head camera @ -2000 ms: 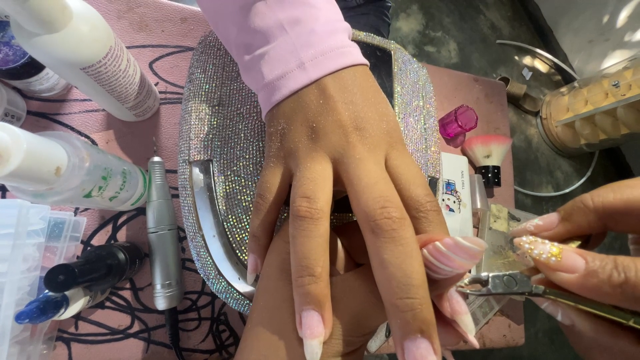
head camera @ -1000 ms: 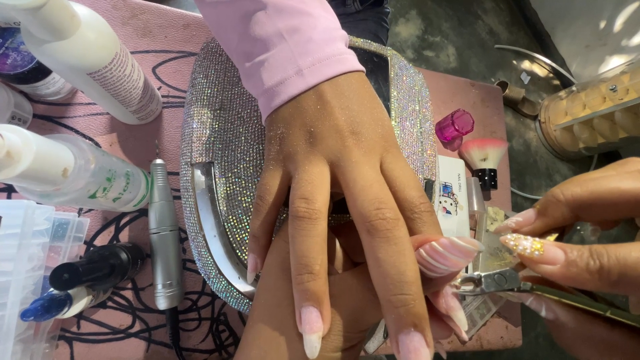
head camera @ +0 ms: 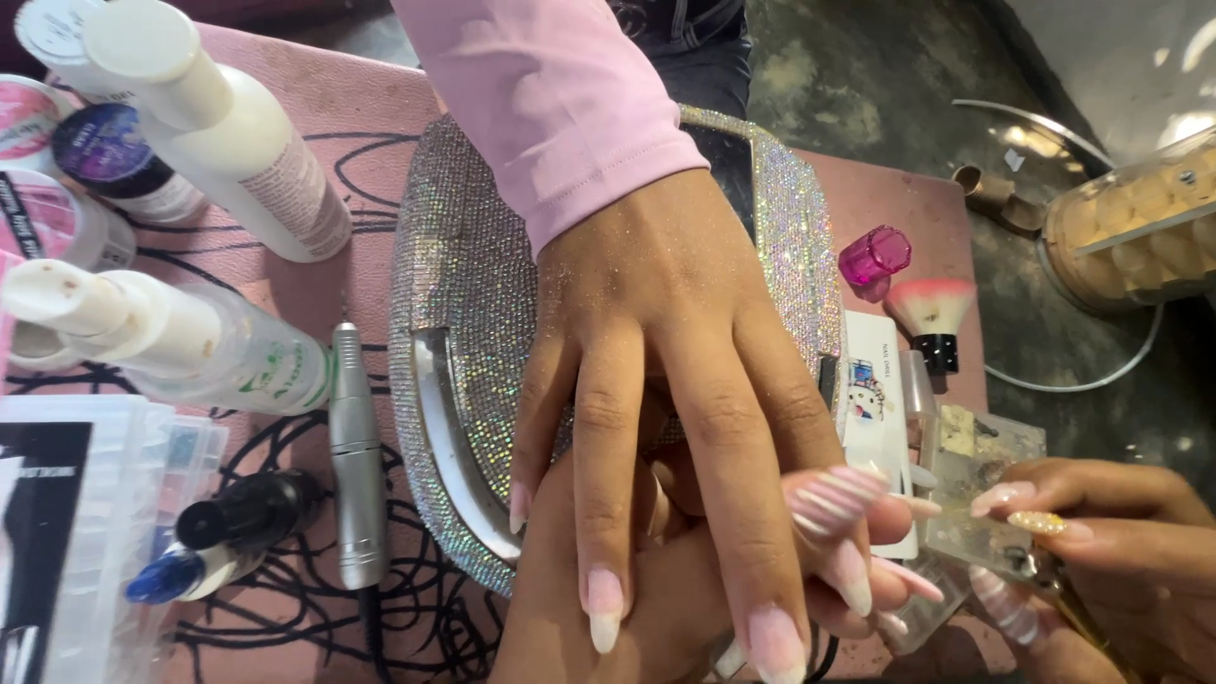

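Observation:
My left hand reaches up from the bottom edge, partly hidden beneath another person's hand in a pink sleeve. Its fingers, with long striped pink nails, close around one of that person's fingers near the tip. That person's hand lies palm down with spread fingers and long nails, pink with whitish tips. At the lower right my right hand holds a metal nipper-like tool with a golden handle, its head a short way right of the held finger. A rhinestone-covered nail lamp or dust collector sits under the other person's hand.
At left stand a white pump bottle, a clear bottle, jars, plastic cases and a silver nail drill handpiece. At right are a magenta cup, a brush, a card and a clear box.
My right hand and the metal tool have moved right and down, away from the held finger. My left hand keeps its hold on the other person's finger.

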